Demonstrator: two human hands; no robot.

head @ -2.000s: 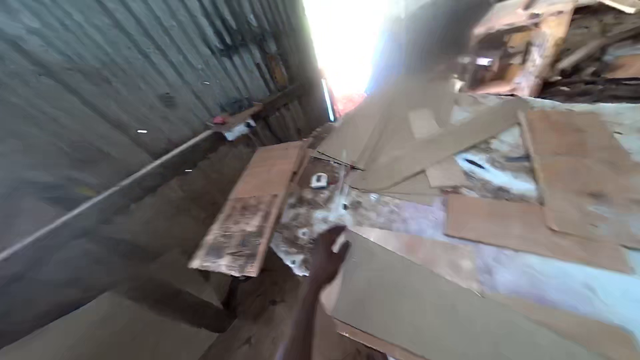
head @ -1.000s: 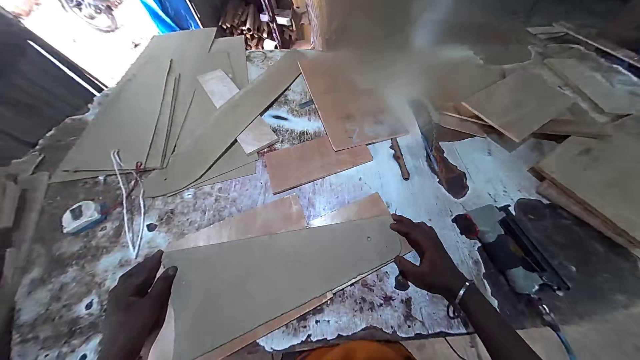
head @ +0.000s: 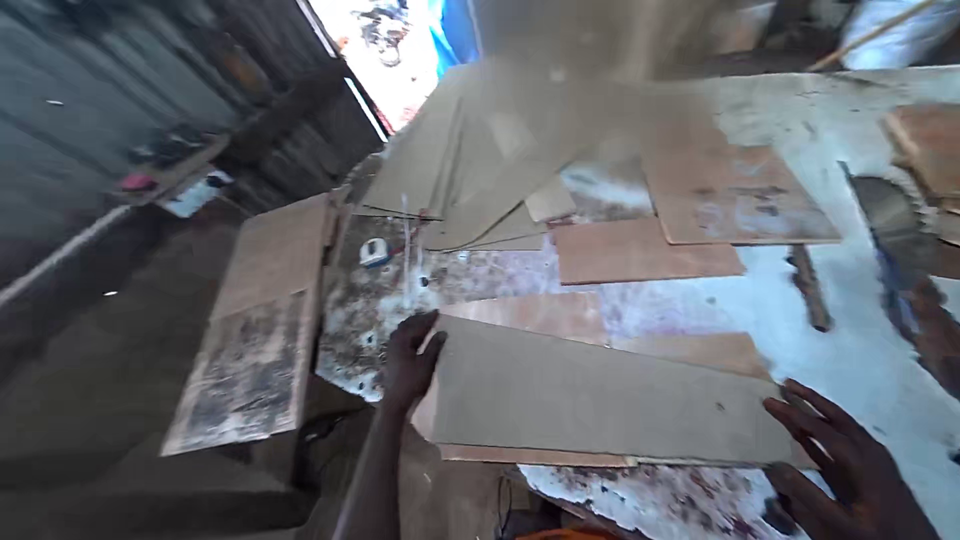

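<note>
A long grey-brown board [head: 600,390], perhaps thin plywood or cardboard, lies over reddish plywood pieces [head: 540,311] at the near edge of the worktable. My left hand [head: 412,356] rests at its upper left corner, thumb and fingers on the edge. At the right end is my right hand [head: 832,450], its fingers spread at the board's edge; whether it grips the board is hard to tell. Beyond my left hand lies a white and blue tape measure [head: 374,252], beside a pale cord [head: 407,255].
Thin boards [head: 480,150] overlap at the back, partly blurred. Reddish plywood panels [head: 735,195] lie across the middle, with a wooden stick [head: 810,289] near them. A toothed circular blade [head: 889,210] is at the right. A plywood panel [head: 262,322] stands off the table's left side.
Two seconds ago only one hand showed, at the board's left end; now both hands are at its ends. The view has swung right, then back left.
</note>
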